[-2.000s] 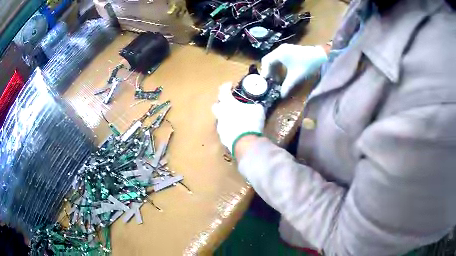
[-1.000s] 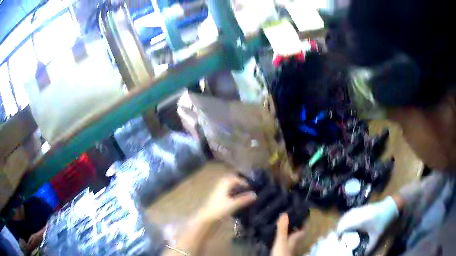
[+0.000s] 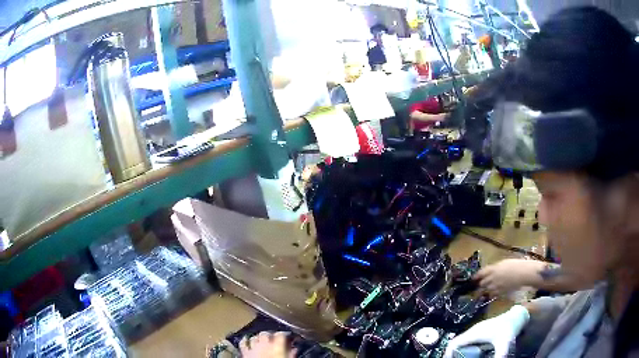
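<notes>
My left hand (image 3: 266, 345), bare, shows only by its fingers at the bottom edge, cut off by the frame. It is at dark housings (image 3: 308, 345), which are also cut off; whether it grips one cannot be told. My right hand is out of the picture. Right of the housings lies a large loose heap of black units with thin red and white wires (image 3: 406, 301). A green circuit board (image 3: 369, 296) and a round pale disc (image 3: 427, 338) show in this heap.
A neighbour in a dark cap (image 3: 581, 91) is close at right, with a white-gloved hand (image 3: 490, 338). A bare hand (image 3: 508, 276) reaches the heap. Cardboard (image 3: 259, 259) stands behind my hand. Wrapped trays (image 3: 147, 290) are at left, below a green-edged shelf (image 3: 126, 210) holding a steel flask (image 3: 120, 115).
The view has swung up from the bench to the shelf and room. One second ago both my hands were at a black pile; now only my left fingers show, lower down.
</notes>
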